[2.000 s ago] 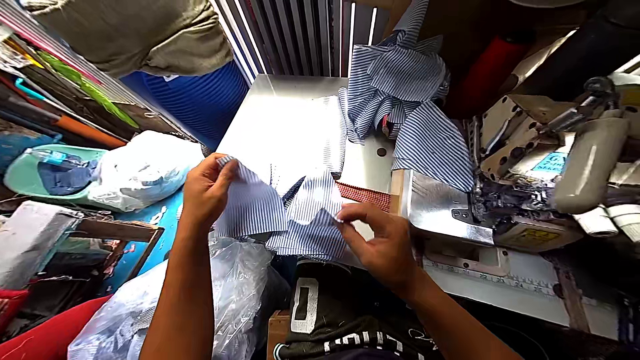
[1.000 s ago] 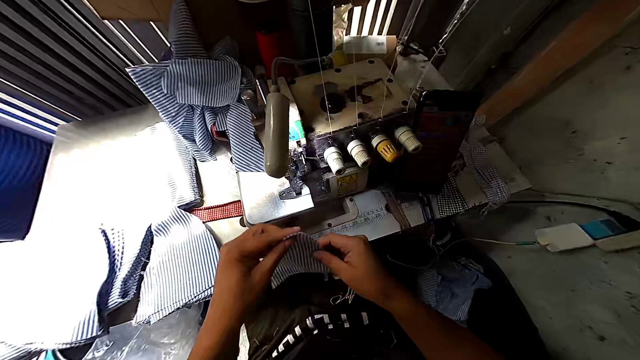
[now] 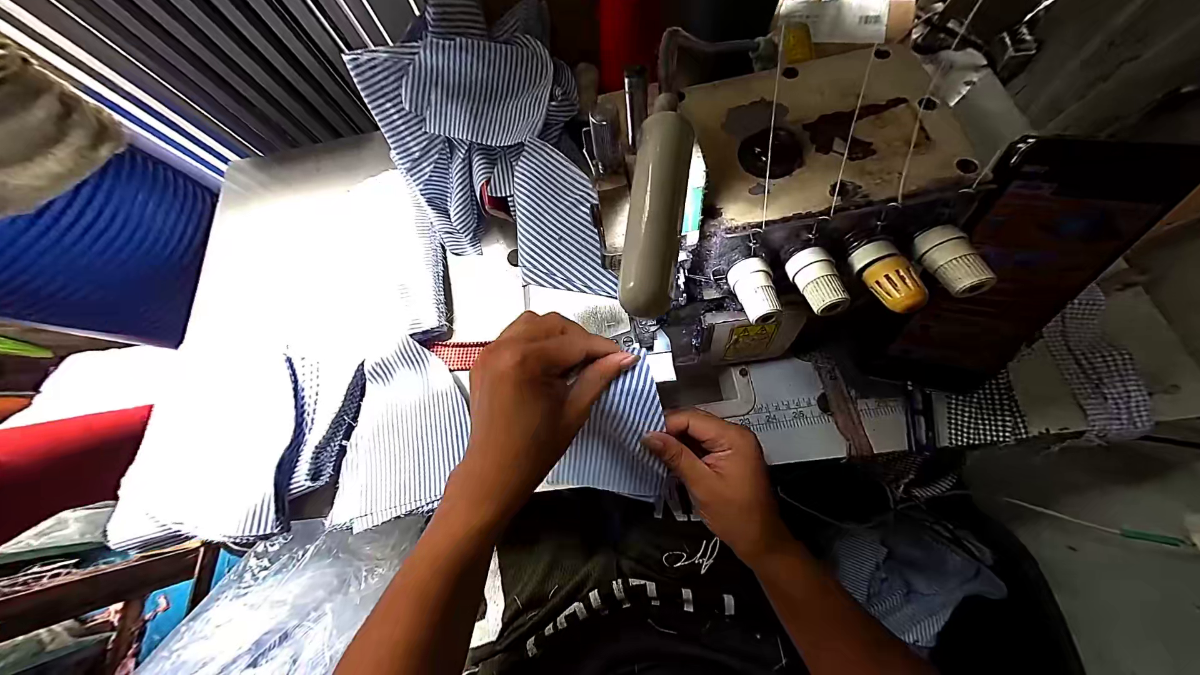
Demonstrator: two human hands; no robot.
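A blue-and-white striped fabric piece (image 3: 614,431) lies between both hands at the front of an overlock sewing machine (image 3: 825,131). My left hand (image 3: 539,394) pinches its top edge beside the presser foot area (image 3: 647,328). Lower on the right edge, my right hand (image 3: 712,469) grips the same piece between thumb and fingers. Whether the cloth lies under the foot cannot be told. Another striped piece (image 3: 403,431) and a stack of striped fabric (image 3: 216,450) lie left of my left hand. A bunched striped bundle (image 3: 487,103) rests behind, with a red strip (image 3: 457,354) nearer.
Thread tension knobs (image 3: 816,281) face front, with threads running above them. A grey cylindrical part (image 3: 656,216) hangs over the sewing area. A phone (image 3: 1022,262) stands at the right. Clear plastic (image 3: 291,600) lies at lower left, and a measuring tape (image 3: 797,408) runs along the table edge.
The striped piece, held near my lap one second ago, is now up at the machine's sewing area with both hands on it. The view has swung considerably.
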